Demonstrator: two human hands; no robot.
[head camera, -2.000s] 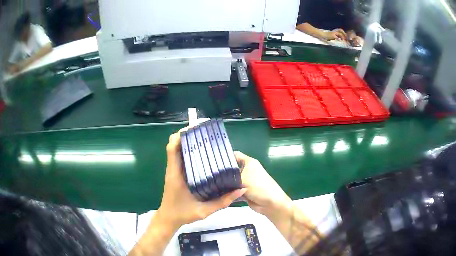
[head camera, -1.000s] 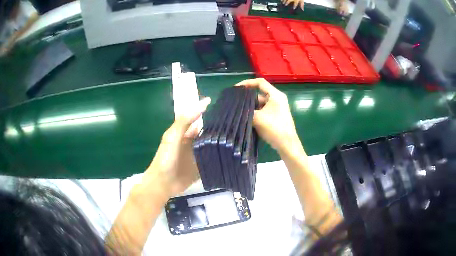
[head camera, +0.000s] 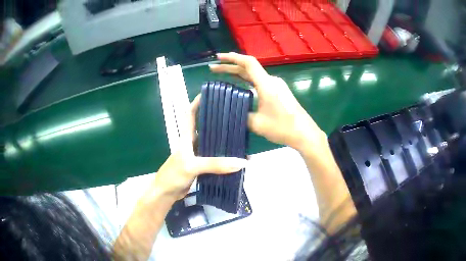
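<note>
A stack of several dark phone frames (head camera: 223, 122) is held edge-on, upright, in front of me. My left hand (head camera: 186, 168) grips its lower part, with the thumb across the front and fingers behind its left side. My right hand (head camera: 271, 109) is at the stack's right side with its fingers spread and raised; whether the palm touches the stack cannot be told. A single phone frame (head camera: 179, 220) lies flat on the white surface (head camera: 276, 204), partly hidden by the stack and my left hand.
A black slotted tray (head camera: 375, 165) is at the right. A long white strip (head camera: 173, 109) crosses the green belt (head camera: 130, 148) behind my left hand. A red tray (head camera: 306, 33) lies beyond the belt, beside a small metallic block (head camera: 211, 14). Dark pieces (head camera: 118, 57) lie left of it.
The stack has turned so its long edges face me, with my left thumb now across it. My right hand's fingers have opened away from its top. The view has tilted further down.
</note>
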